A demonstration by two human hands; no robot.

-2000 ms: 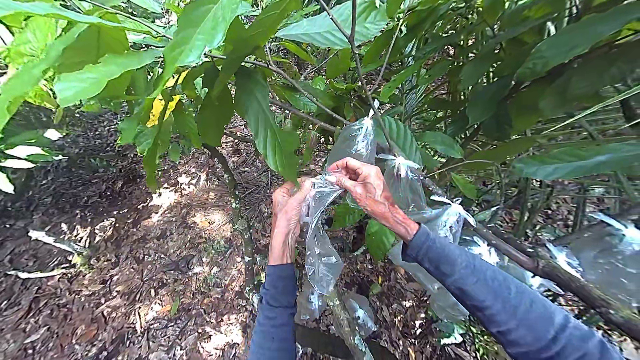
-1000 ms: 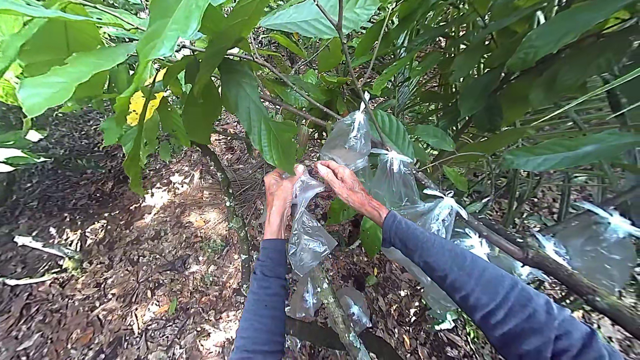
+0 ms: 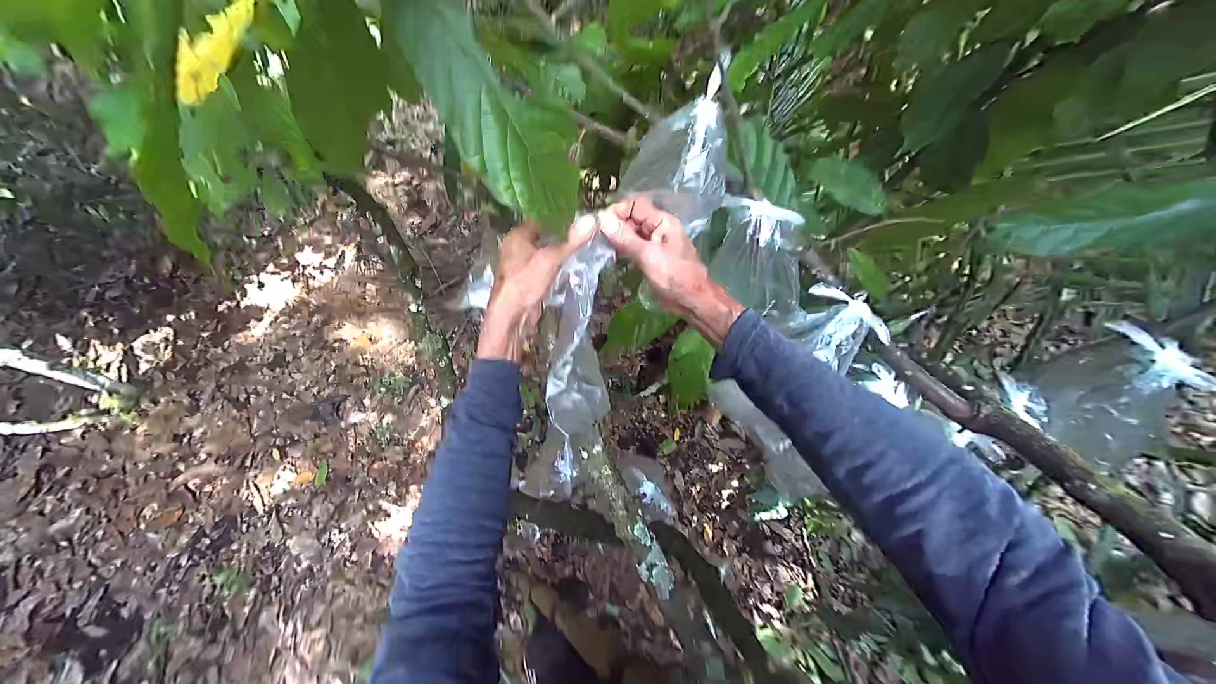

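A clear plastic bag (image 3: 577, 370) hangs down from my two hands, its gathered top pinched between them. My left hand (image 3: 528, 271) grips it from the left, thumb and fingers closed together. My right hand (image 3: 665, 255) holds the same top from the right, and the thumbs nearly meet. Just above and behind my right hand is another clear bag (image 3: 679, 157) with a white tie at its top. A tied bag (image 3: 760, 252) hangs to the right, and several more are along the branch. What the bags contain is hard to make out.
A thick branch (image 3: 1026, 442) slants down to the right, beyond my right sleeve. Below the hands, a lichen-marked branch (image 3: 632, 522) crosses darker wood. Large green leaves (image 3: 503, 133) hang close above the hands. Leaf litter (image 3: 237, 513) covers the ground, with a pale stick (image 3: 57, 369) at left.
Both hands stay at the bag's top, and the fingertips have come closer together since one second ago. The bag hangs narrower and more gathered than it did then.
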